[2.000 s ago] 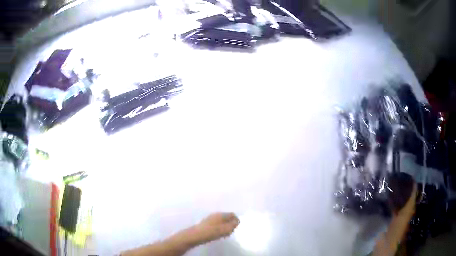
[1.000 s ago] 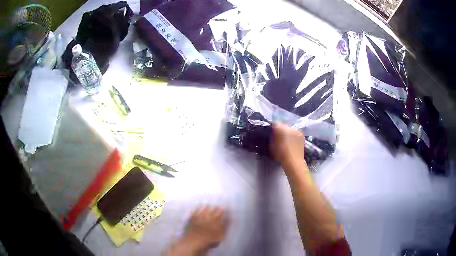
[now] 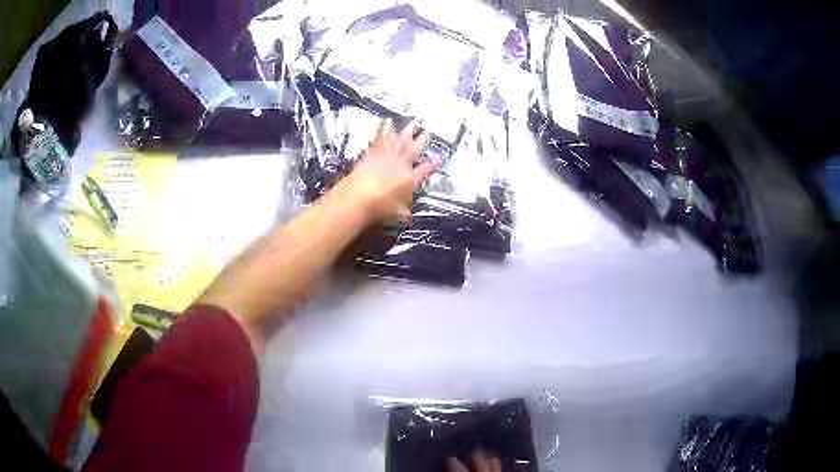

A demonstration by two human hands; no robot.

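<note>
Dark bagged garments (image 3: 428, 263) lie in a skewed pile at the top centre, with strong glare on the plastic. My left hand (image 3: 396, 175) reaches over the pile from the lower left, its fingers apart on the bags; the hand is slightly blurred. One dark bagged garment (image 3: 414, 433) is at the bottom centre, cut off by the picture's edge. My right hand (image 3: 474, 463) shows only as fingertips over this piece at the bottom edge; its grip is mostly out of the picture.
More bagged garments lie at upper left (image 3: 170, 64) and upper right (image 3: 599, 83). At left are a water bottle (image 3: 43, 147), a black cloth (image 3: 69, 64), yellow sheets (image 3: 138, 258), a marker (image 3: 152, 316), a partly covered phone (image 3: 120, 369) and a red-edged folder (image 3: 81, 383). Shiny plastic shows bottom right (image 3: 728, 442).
My left hand has moved from the lower centre up onto the pile. My right hand has moved from the pile to the bottom edge, where a bagged garment now shows. The view has shifted.
</note>
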